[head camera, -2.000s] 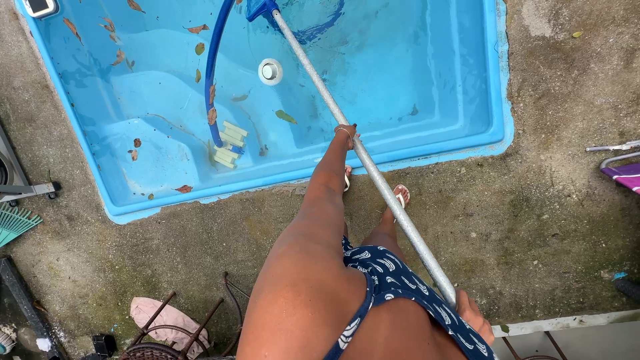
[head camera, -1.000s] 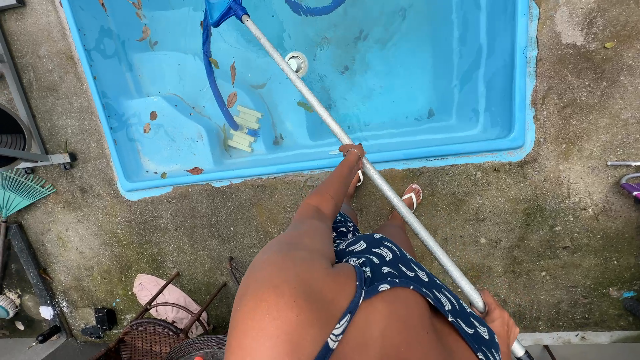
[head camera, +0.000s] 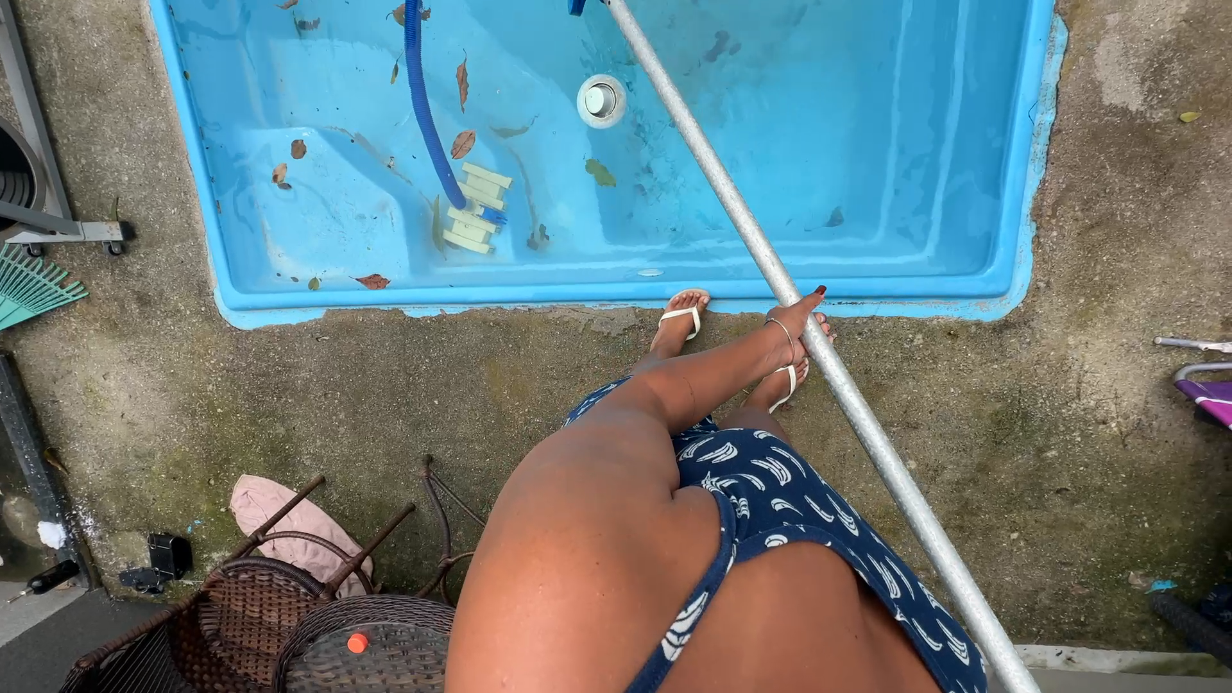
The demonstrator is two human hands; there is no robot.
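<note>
My left hand (head camera: 801,325) is closed around a long silvery metal pole (head camera: 866,423) just outside the pool's near edge. My right hand is out of view, as is the pole's lower end. The pole slants up and left over the blue pool (head camera: 616,287); a bit of a blue fitting (head camera: 576,6) shows at its upper end, cut off by the frame. Left of it, a ribbed blue hose (head camera: 423,115) runs down to a pale yellow slatted pool piece (head camera: 474,214) in the water. Brown leaves (head camera: 463,144) and a round white fitting (head camera: 601,100) are in the pool.
Rough concrete (head camera: 433,385) borders the pool, where my feet stand in white flip-flops (head camera: 681,316). Brown wicker chairs (head camera: 241,616) and a pink cloth (head camera: 294,529) lie at the lower left. A green rake (head camera: 34,287) and wheeled metal frame (head camera: 72,231) are left; a purple folding chair (head camera: 1208,397), right.
My right hand, on the pole's lower part earlier, has left the view. The blue head at the pole's upper end is now mostly beyond the top edge.
</note>
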